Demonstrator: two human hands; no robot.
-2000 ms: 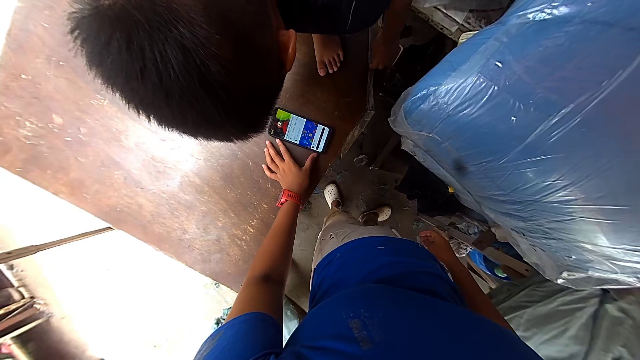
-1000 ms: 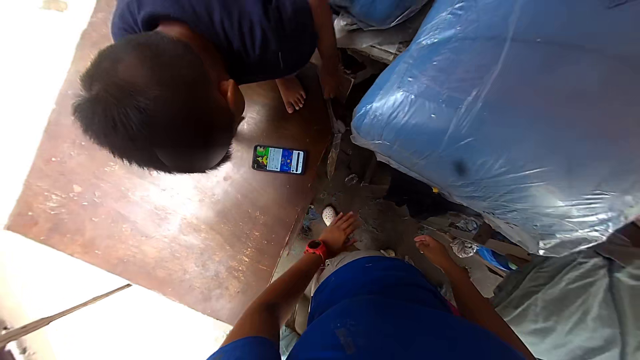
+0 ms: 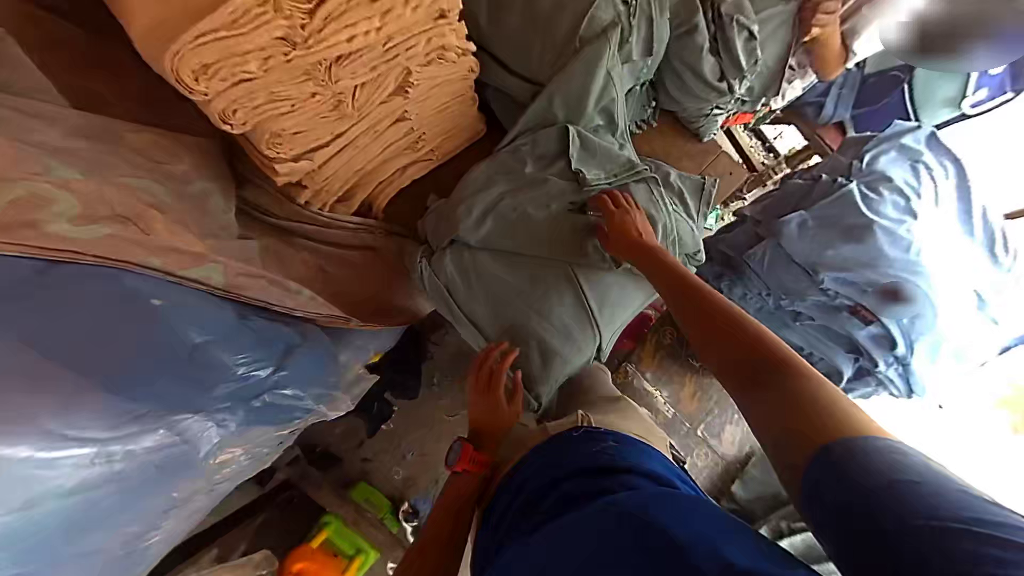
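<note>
My right hand (image 3: 624, 226) rests on a pile of grey-green cloth pieces (image 3: 520, 280) in front of me, its fingers around a small metal tool (image 3: 586, 210) whose tip points left; its exact kind is unclear. My left hand (image 3: 492, 392), with a red wristwatch (image 3: 466, 456), is held at the near left edge of the cloth. Its fingers are apart with nothing seen in them; whether it touches the cloth is unclear.
Folded tan cloth (image 3: 336, 88) is stacked at the upper left, above a plastic-wrapped blue bundle (image 3: 144, 400). Blue cloth (image 3: 848, 264) lies at right. A green and orange plastic toy (image 3: 328, 548) is on the floor. Another person's arm (image 3: 826, 40) shows at top right.
The view has swung far to the right, away from the phone and the person beside it. My left hand was on the phone, then lifted off; my right hand is now on the grey-green cloth.
</note>
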